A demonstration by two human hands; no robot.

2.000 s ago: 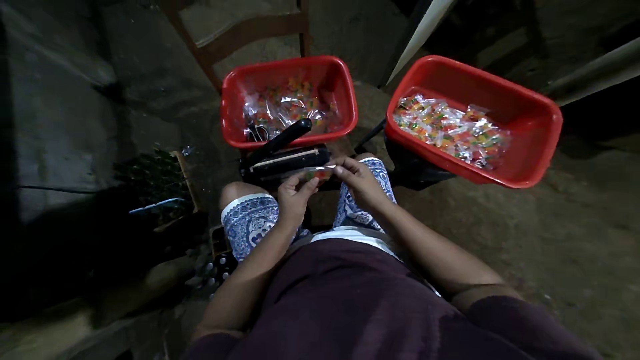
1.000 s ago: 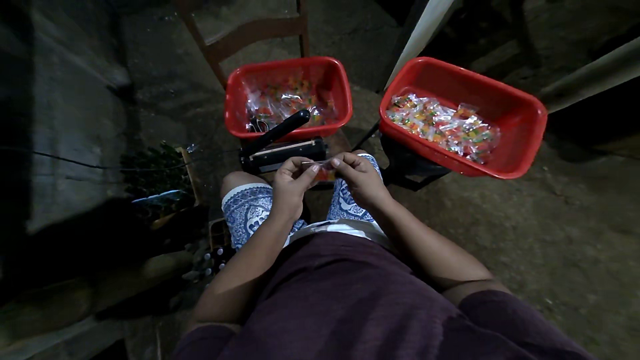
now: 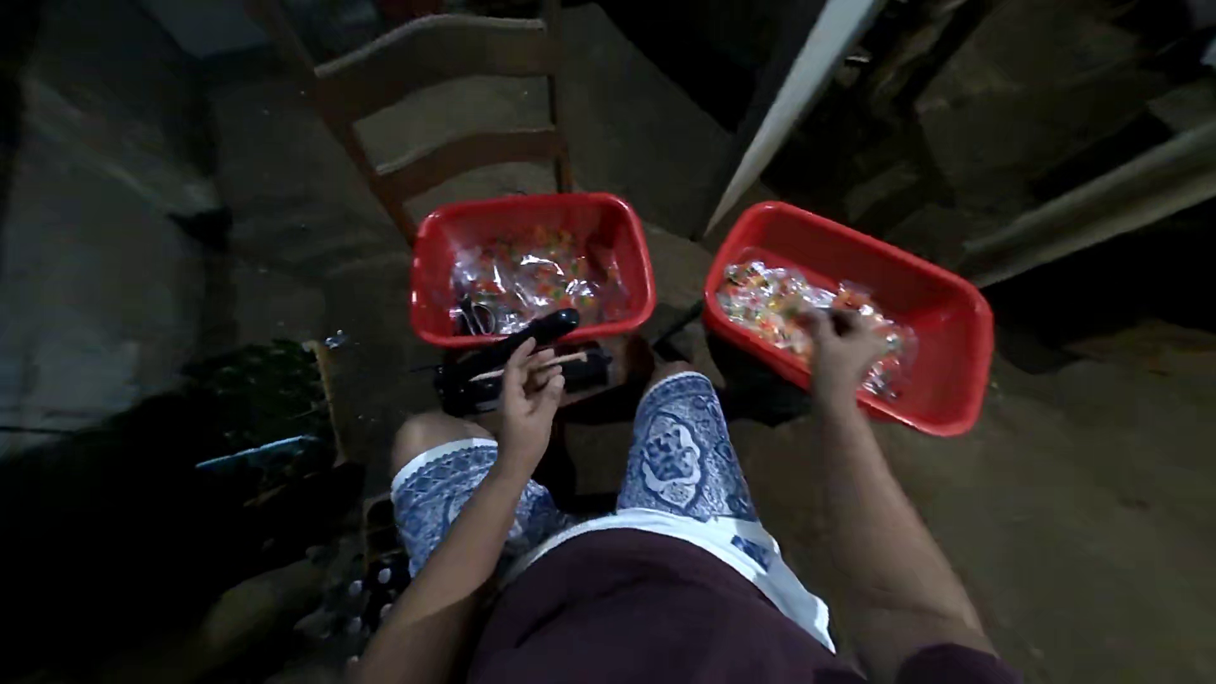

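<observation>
My left hand [image 3: 530, 394] is over a black impulse-type bag sealer [image 3: 456, 380], with a thin pale stick between its fingers. The sealer's black handle [image 3: 546, 328] is raised at a slant. My right hand [image 3: 845, 347] reaches into the right red plastic tub [image 3: 971, 342], over small clear packets with colourful contents [image 3: 765, 309]; whether its fingers hold one cannot be seen. The left red plastic tub [image 3: 627, 233] stands just behind the sealer and holds clear plastic bags with colourful pieces [image 3: 541, 275] and scissors [image 3: 478, 316] at its near left corner.
A wooden chair [image 3: 465, 152] stands behind the left tub. Pale slanting posts [image 3: 798, 104] rise behind the right tub. At the left on the floor lies a dark crate-like object with a light blue strip [image 3: 256, 451]. My knees are close below the sealer.
My hands were together in front of the sealer, working on a small packet. They have parted: my right hand has moved right into the right tub, my left hand up to the sealer.
</observation>
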